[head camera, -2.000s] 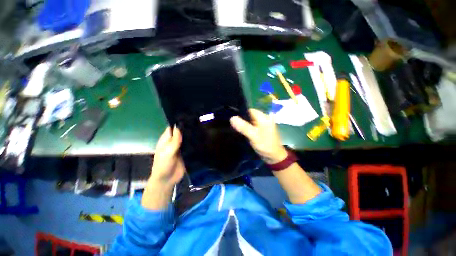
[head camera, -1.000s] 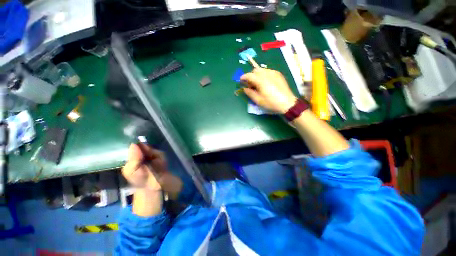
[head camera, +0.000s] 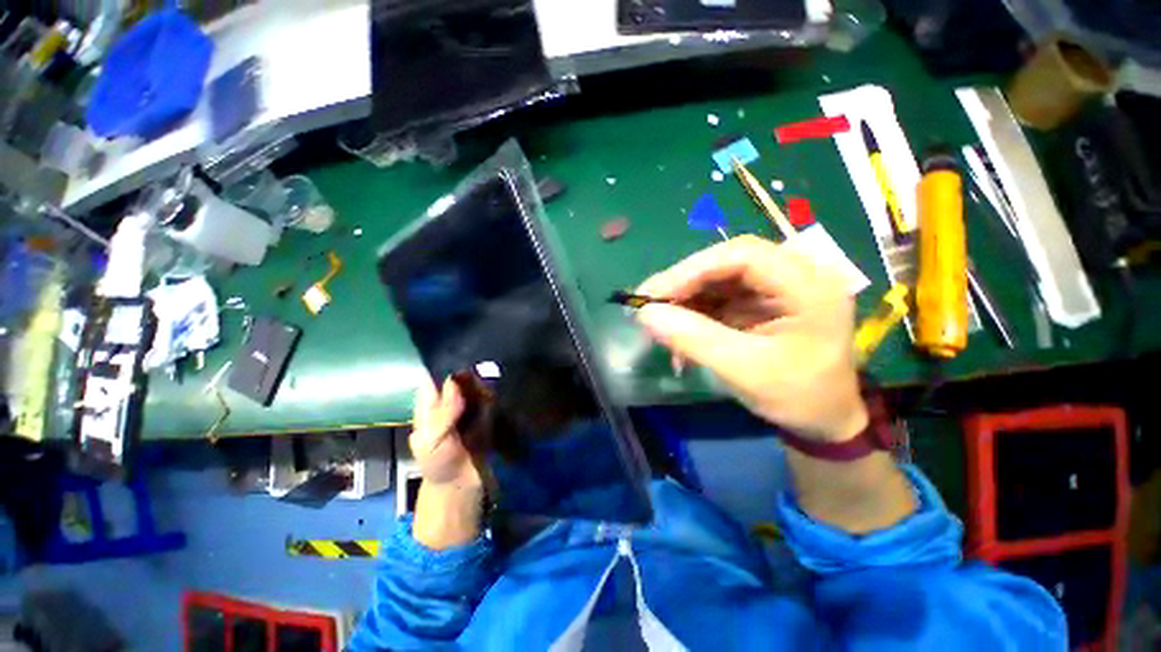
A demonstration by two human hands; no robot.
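Note:
My left hand (head camera: pixel 448 439) holds a glossy black tablet-like panel (head camera: pixel 522 344) by its lower left edge, thumb on the face near a small white label. The panel is tilted, its top leaning left, with clear film (head camera: pixel 465 191) overhanging its top and right edges. My right hand (head camera: pixel 764 331) is to the right of the panel, thumb and fingertips pinching a small dark thing (head camera: pixel 626 299) close to the panel's right edge, apart from it. What this small thing is cannot be told.
On the green mat (head camera: pixel 611 166) lie a yellow-orange cylinder (head camera: pixel 942 261), a small yellow-handled tool (head camera: pixel 881 172), a blue triangle pick (head camera: pixel 707 213), red pieces (head camera: pixel 811 129) and a dark module (head camera: pixel 265 359). A white shelf (head camera: pixel 306 96) stands behind. Red-framed racks (head camera: pixel 1044 550) are below.
My right hand has come back from the picks on the mat towards the panel, now pinching a small dark thing. The panel, edge-on a second ago, is turned with its black face up.

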